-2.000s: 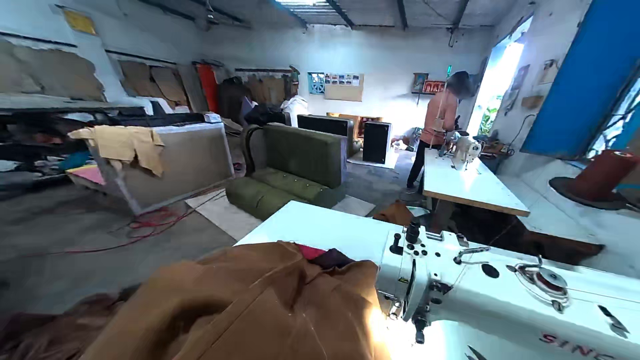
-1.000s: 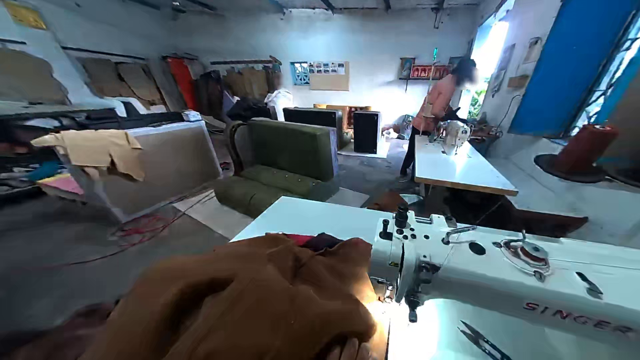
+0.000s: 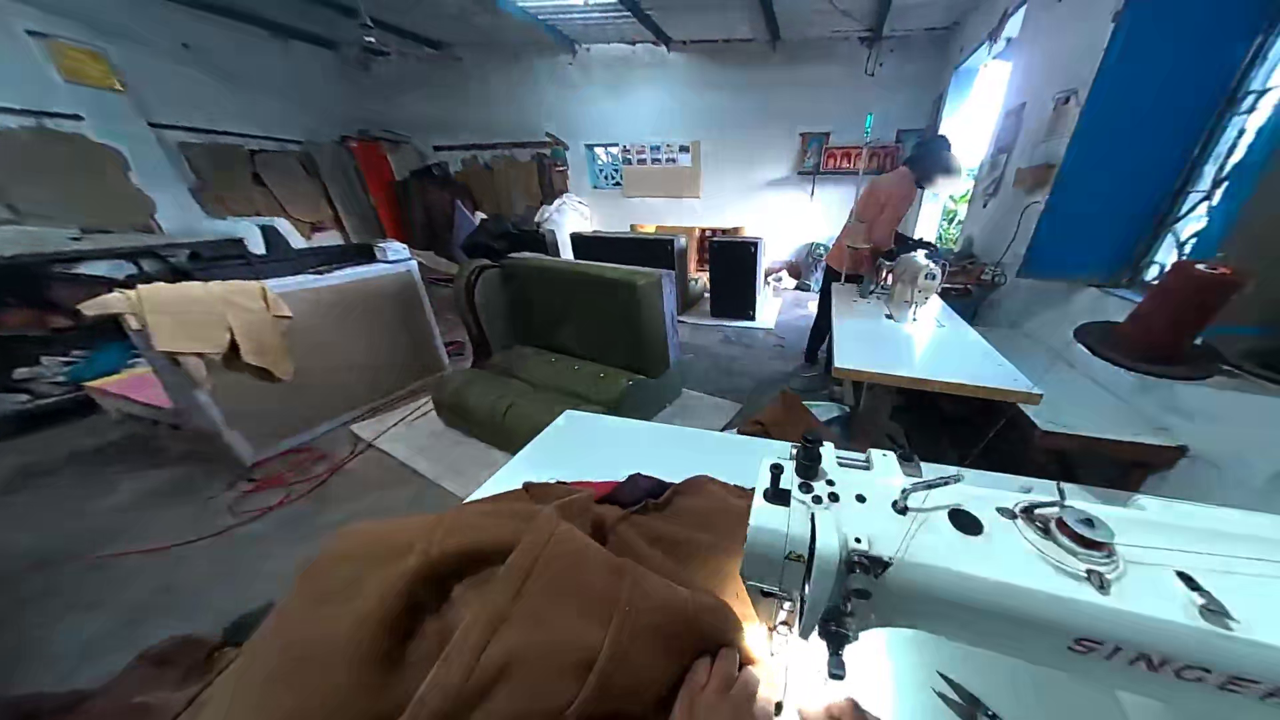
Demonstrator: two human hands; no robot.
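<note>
A large bundle of brown fabric [image 3: 560,600] with stitched seams lies over the near table, its right edge under the needle area of a white Singer sewing machine [image 3: 960,570]. At the bottom, my left hand [image 3: 718,688] presses on the fabric's edge just left of the lit needle, fingers bent. Only a small part of my right hand [image 3: 840,709] shows at the bottom edge, right of the needle; what it touches is hidden. Thread snips [image 3: 965,697] lie on the machine bed under the arm. Dark red and purple cloth [image 3: 635,490] shows behind the bundle.
A red thread cone [image 3: 1180,310] stands at the right. Beyond the table are a green sofa [image 3: 590,320] and a padded panel frame [image 3: 330,350] with tan cloth over it. Red cable [image 3: 290,485] lies on the floor. A person [image 3: 880,235] stands at another sewing table [image 3: 920,350].
Fingers of my left hand, barely visible a second ago, now show more fully beside the needle. Part of my right hand has come into view. The brown fabric has shifted and folded differently.
</note>
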